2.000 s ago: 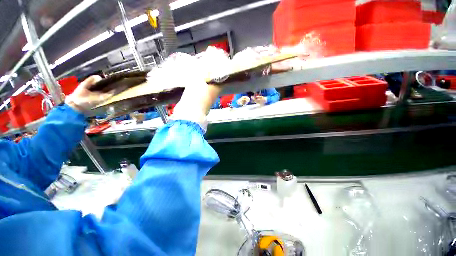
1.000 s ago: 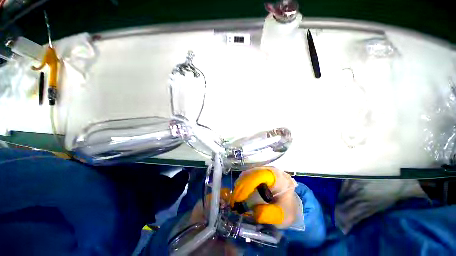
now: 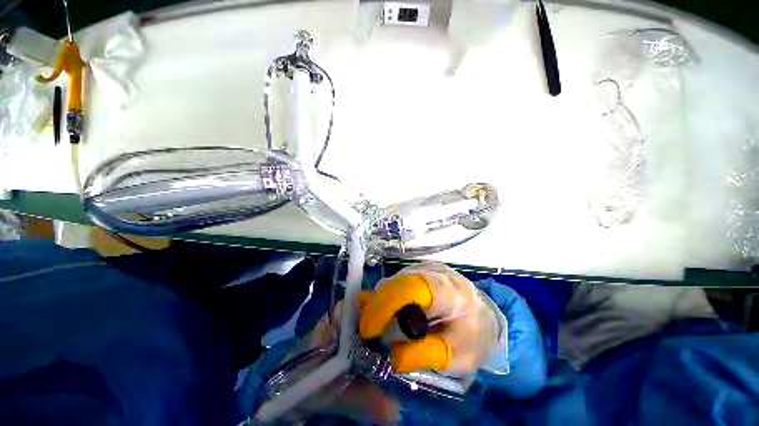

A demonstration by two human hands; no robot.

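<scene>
A clear balloon-dog lamp body (image 3: 179,195) with white inner tubes lies partly over the bench edge and partly over my lap. My right hand (image 3: 437,320), in a pale glove with orange finger cots, is at its lower joint. It grips a small tool (image 3: 412,320) with a black round end. My left hand (image 3: 366,401) is blurred, low in the picture, behind the clear lower segments, and appears to hold them from below. Its fingers are mostly hidden.
An orange air blow gun (image 3: 75,83) lies at the far left beside a crumpled white wipe (image 3: 116,50). Black tweezers or a pen (image 3: 549,54) lie at the back. A small label or gauge (image 3: 406,14) is at the far edge. Clear film (image 3: 736,166) is at right.
The view has swung from the overhead shelf down to the bench and lap. Since one second ago, bench items and the figure's upper part sit higher in view; the black round end faces me more.
</scene>
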